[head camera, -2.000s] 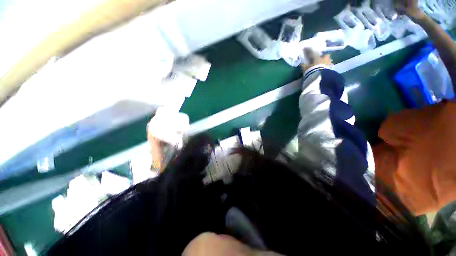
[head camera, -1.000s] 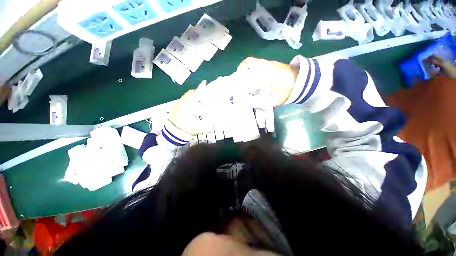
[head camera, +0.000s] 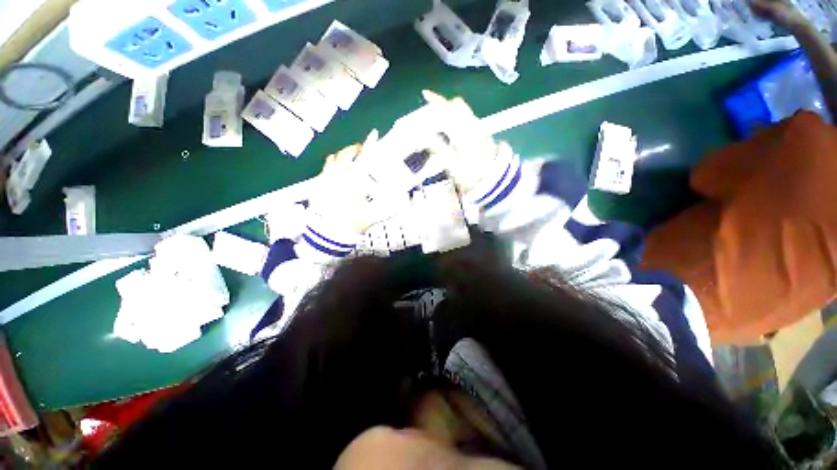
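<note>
My left hand [head camera: 347, 188] and my right hand [head camera: 462, 145] are close together at the centre, over the pale rail, washed out by glare. Between them is a white bagged product [head camera: 413, 156] with a dark patch; both hands appear to hold it. Just below, a white open carton [head camera: 440, 216] stands at the end of a row of open cartons [head camera: 384, 237], partly hidden by dark hair. A closed white carton [head camera: 614, 158] lies alone to the right. The exact finger grip is blurred.
Closed cartons [head camera: 315, 85] lie beyond the rail [head camera: 551, 107]. Bagged products [head camera: 500, 41] line the far right. A white pile [head camera: 172, 294] lies left. A socket panel [head camera: 147, 44] hangs upper left. A person in orange [head camera: 757, 229] is at right, by a blue bin [head camera: 748, 103].
My right hand has come back from the far bagged products to the centre beside my left hand. A closed carton now shows at the right. The neighbour's arm has moved up from the blue bin.
</note>
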